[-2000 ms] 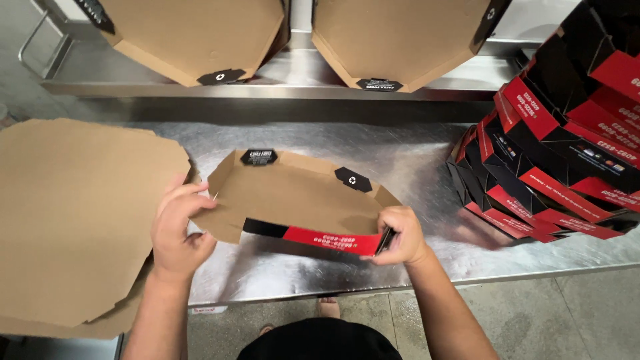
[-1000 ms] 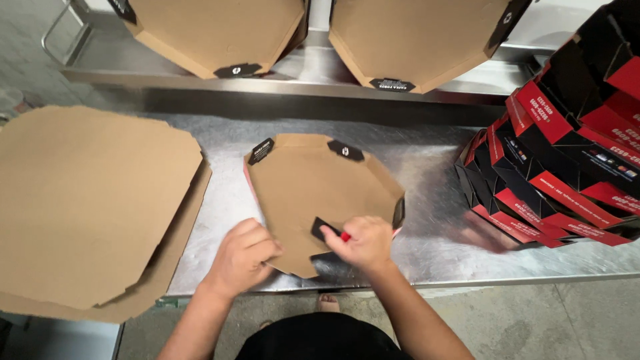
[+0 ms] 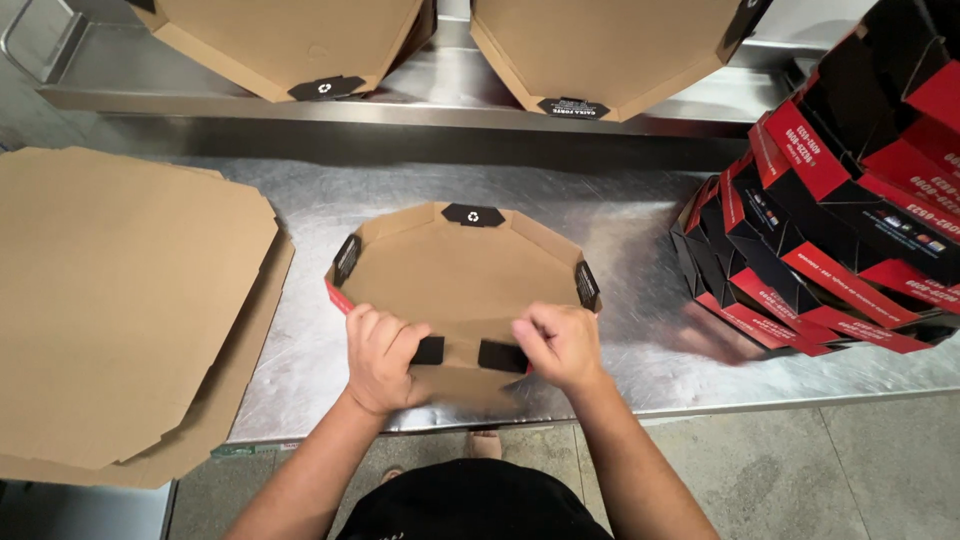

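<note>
A brown octagonal cardboard pizza box part (image 3: 465, 277) lies on the steel table with its inside up. Its far and side walls stand, joined at the corners by black tabs with white print. My left hand (image 3: 382, 356) grips the near left wall, and my right hand (image 3: 561, 346) grips the near right wall. Between the hands two black flaps (image 3: 501, 355) point inward over the base. The near edge flap (image 3: 469, 397) is blurred and lies low, close to the table's front edge. The fingers hide parts of both near walls.
Flat cardboard blanks (image 3: 127, 300) are piled at the left. A leaning stack of folded red and black boxes (image 3: 817, 247) stands at the right. Two open brown boxes (image 3: 600, 52) rest on the steel shelf (image 3: 180, 105) at the back. The steel table's front edge (image 3: 712, 409) runs before my body.
The box part has turned on the table, and more of its walls stand now. Both hands have moved from its sides, seen two seconds ago, to the near walls.
</note>
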